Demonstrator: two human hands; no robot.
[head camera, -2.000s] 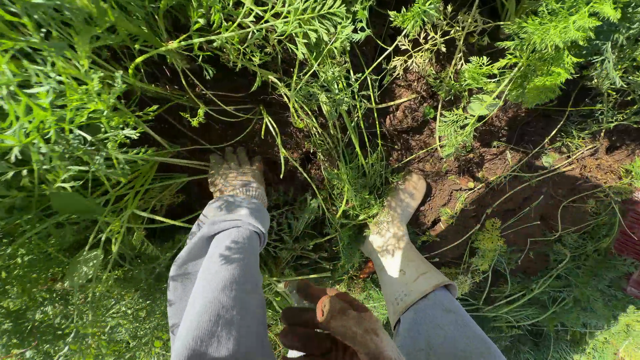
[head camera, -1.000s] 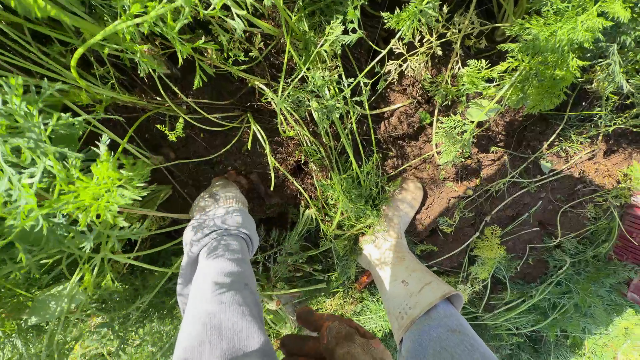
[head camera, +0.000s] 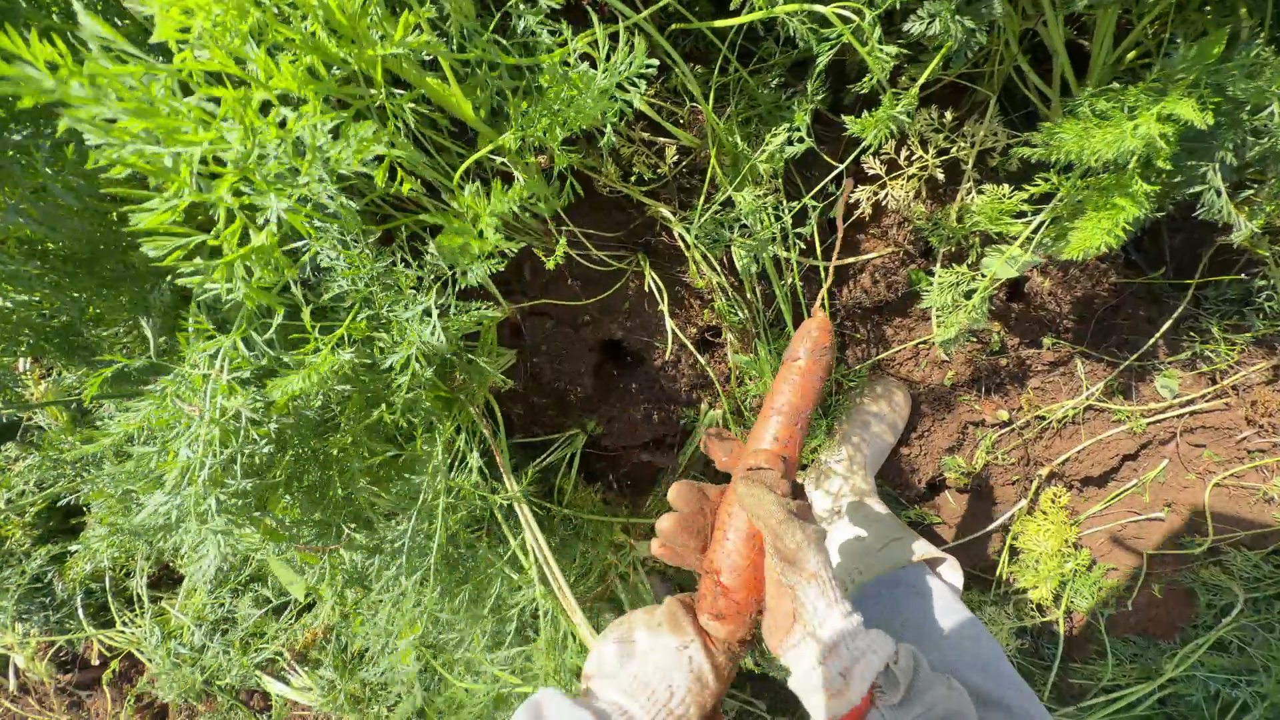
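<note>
A long orange carrot (head camera: 765, 500) with soil on its skin lies slantwise in my hands, its thin root tip pointing up and its thick end down. My left hand (head camera: 655, 655), in a pale, soil-stained glove, is closed at the thick end. My right hand (head camera: 795, 560), also gloved, wraps the middle of the carrot from the right. Brown-stained glove fingers show on the carrot's left side; which hand they belong to is hard to tell. The leafy top of the carrot is not visible.
A small dark hole (head camera: 615, 355) is in the bare soil left of the carrot. Dense feathery carrot foliage (head camera: 330, 330) stands at left and along the top. A pale boot (head camera: 865, 450) rests beside the carrot. Loose stems (head camera: 1110, 410) lie on brown soil at right.
My left hand, earlier down at the soil among the stems, has drawn back toward me. A carrot is now in both hands, and a hole shows in the soil.
</note>
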